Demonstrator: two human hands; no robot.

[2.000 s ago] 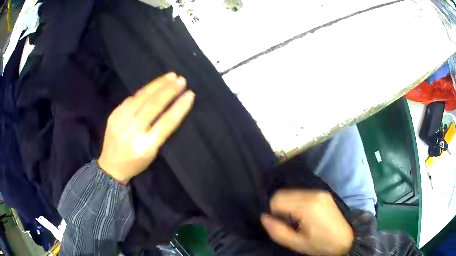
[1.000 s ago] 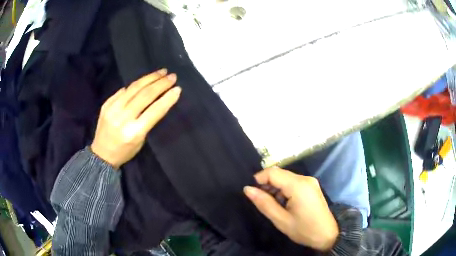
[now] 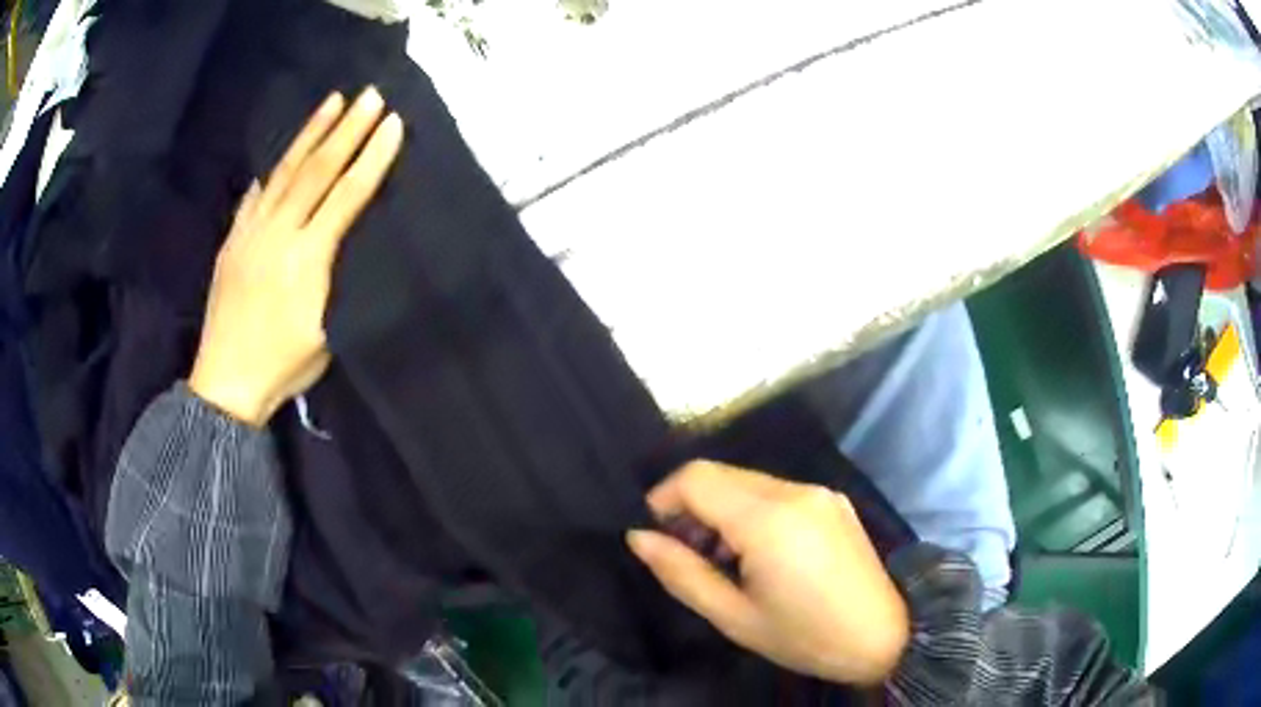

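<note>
A long black band of cloth (image 3: 456,345) lies slantwise along the left edge of the white table (image 3: 774,207). More black garment cloth (image 3: 367,553) is bunched under and left of it. My left hand (image 3: 284,256) lies flat on the black cloth at the upper left, fingers extended and close together. My right hand (image 3: 774,566) is at the lower end of the band, by the table corner, thumb and forefinger at the cloth; its other fingers are curled and whether it pinches the cloth is unclear. A small pale thread or sliver shows by my left wrist.
Dark blue cloth (image 3: 28,456) hangs at the far left. A red bag (image 3: 1175,238) and clear plastic are at the right. A side table (image 3: 1189,553) holds a black object and a yellow-handled tool (image 3: 1220,362). A green surface (image 3: 1065,401) and my light blue trouser leg show below.
My left hand has slid up and left along the cloth. My right hand has moved slightly left. The table and cloth also appear shifted left in view.
</note>
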